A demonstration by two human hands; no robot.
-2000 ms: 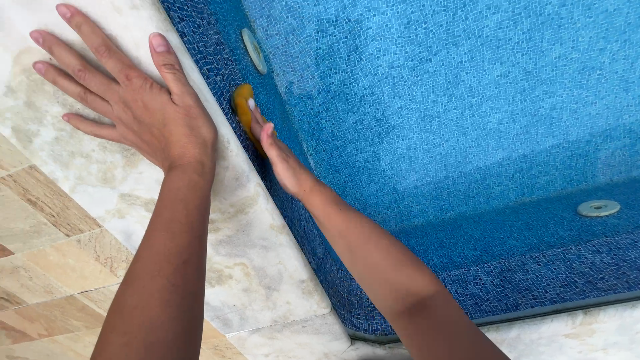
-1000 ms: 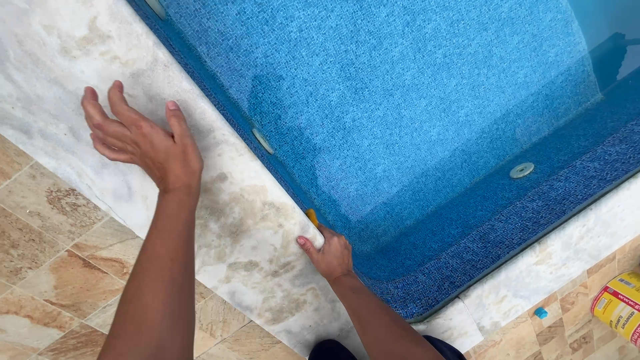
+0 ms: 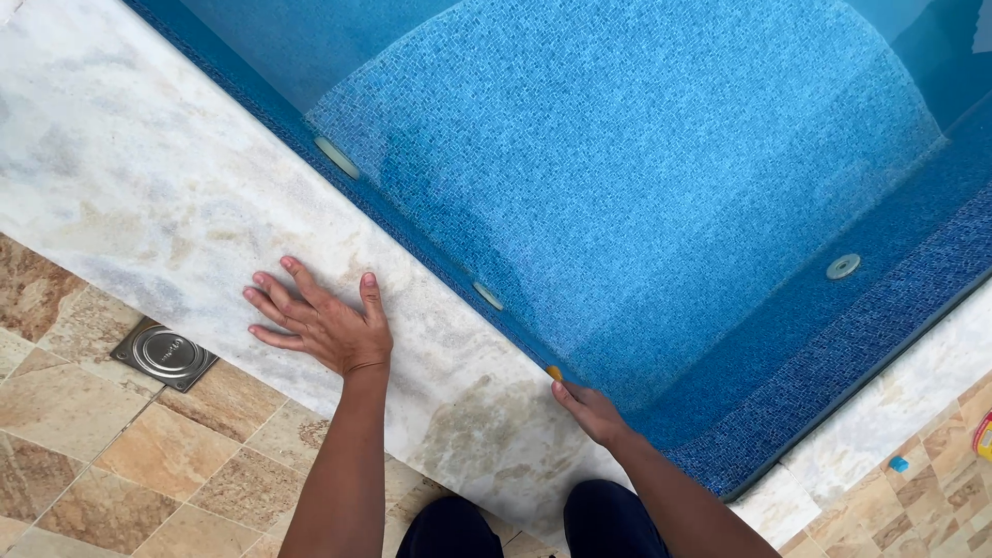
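Observation:
My left hand (image 3: 325,322) is spread on the white marble coping (image 3: 209,225) beside the pool, fingers apart, holding nothing. At the coping's inner edge, my right hand (image 3: 590,411) grips a yellow sponge-like pad (image 3: 554,373). Only a small end of the pad shows; the rest is hidden by the hand and the edge. Below it runs the pool wall (image 3: 418,252), lined with small blue mosaic tiles. The pad's contact with that wall cannot be seen.
Pale round fittings sit on the pool walls, one of them (image 3: 843,266) at the right. A metal floor drain cover (image 3: 167,353) lies on the beige floor tiles (image 3: 155,457). My knees (image 3: 612,515) are at the coping. A small blue object (image 3: 898,463) and a yellow-red container (image 3: 984,436) are at far right.
My left hand, raised with curled fingers one second ago, now rests spread on the coping. My right hand still holds the yellow pad at the pool edge. The view has shifted considerably.

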